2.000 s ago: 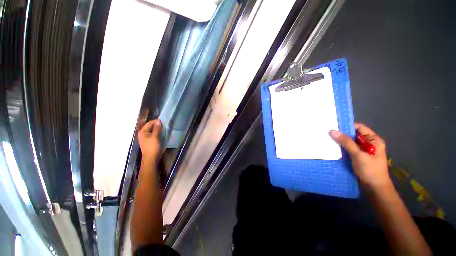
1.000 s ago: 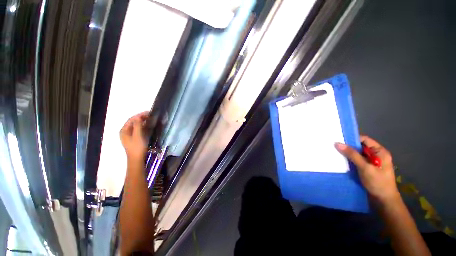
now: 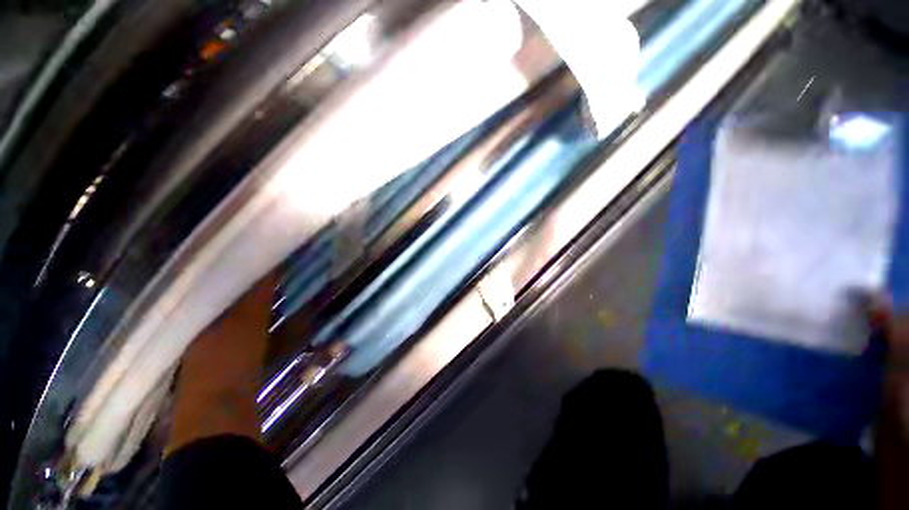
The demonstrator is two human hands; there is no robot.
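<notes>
My left hand (image 3: 236, 329) reaches into the rack at the left. Its wrist shows, but the fingers are hidden under a white fabric layer (image 3: 399, 110), so its grip cannot be told. My right hand (image 3: 887, 369) is blurred and cut off by the right edge. It holds the blue clipboard (image 3: 757, 383) by its lower right side. A white record sheet (image 3: 797, 234) lies on the board. The clip end is blurred, with a bright glare. Light blue fabric bands (image 3: 468, 254) lie in the rack beside my left forearm.
The dark metal rack (image 3: 130, 149) fills the left and runs diagonally to the top right. Silver rods (image 3: 289, 393) lie near my left forearm. Dark grey floor (image 3: 439, 438) with faint yellow marks lies at the right. My dark-clad legs show at the bottom.
The view has turned and blurred. My left hand has gone from on top of the white layer to under it. The clipboard looks larger and further right, with my right hand now at the edge.
</notes>
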